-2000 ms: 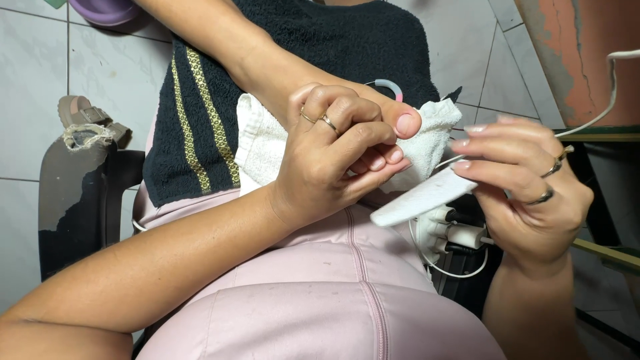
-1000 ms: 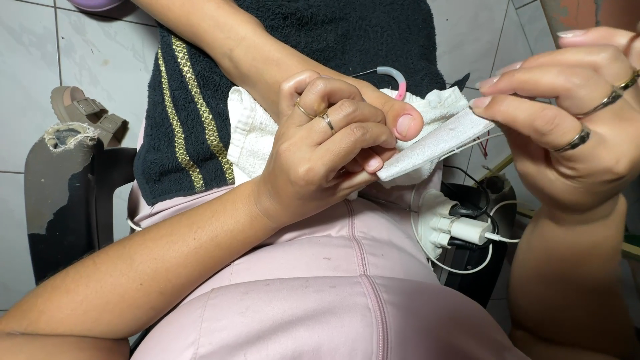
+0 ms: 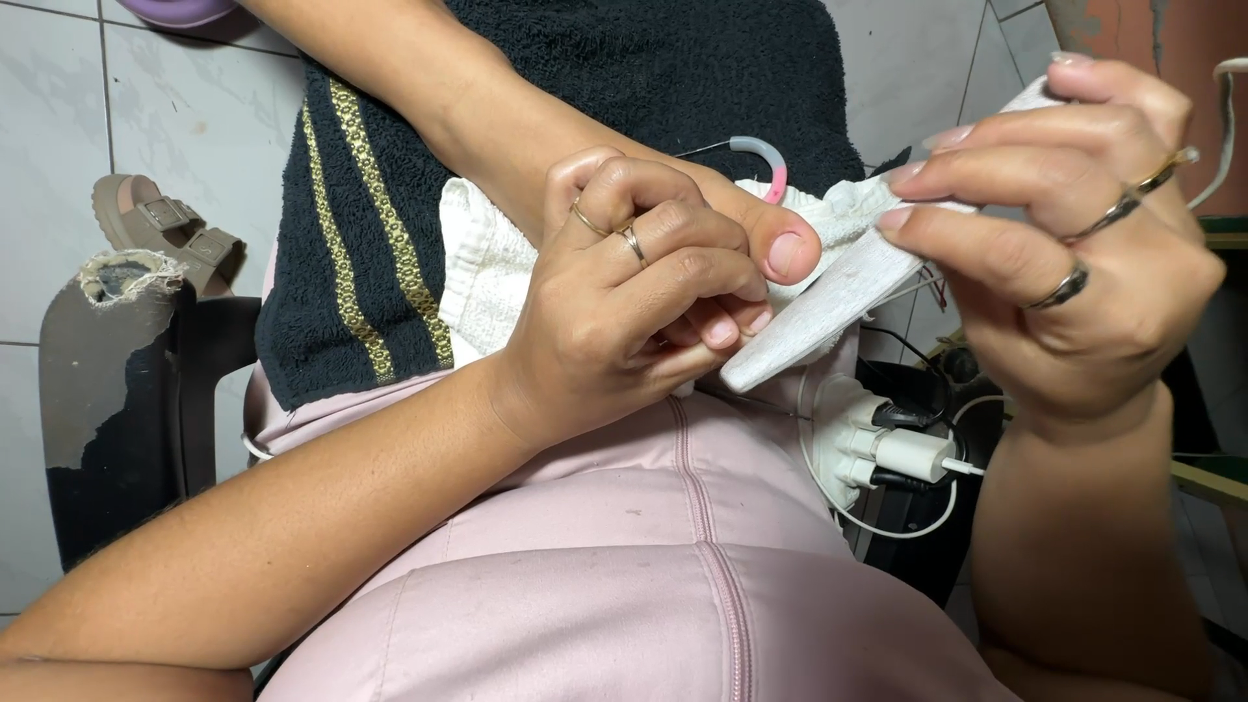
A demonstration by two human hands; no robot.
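Another person's bare foot (image 3: 585, 146) rests on a white cloth (image 3: 483, 283) over a black towel (image 3: 682, 78) on my lap. My left hand (image 3: 634, 283) is closed around the smaller toes, its fingers bent over them; the big toe points out above it. Between the thumb and fingers of my right hand (image 3: 1063, 214) is a whitish nail file (image 3: 829, 302), slanting down to the left. Its lower end lies close beside the toes; whether it touches a nail I cannot tell. A curved grey and pink tube-like piece (image 3: 765, 161) lies by the big toe.
A power strip (image 3: 843, 439) with a white charger (image 3: 912, 453) and cables is below my right hand. At the left stand a worn chair armrest (image 3: 107, 390) and a buckled sandal (image 3: 166, 224) on the tiled floor. A purple container (image 3: 180, 10) shows at the top left.
Two seconds ago the file was lower and apart from the toes; now its end is close beside them. My right hand has moved up. The left hand keeps its hold on the toes.
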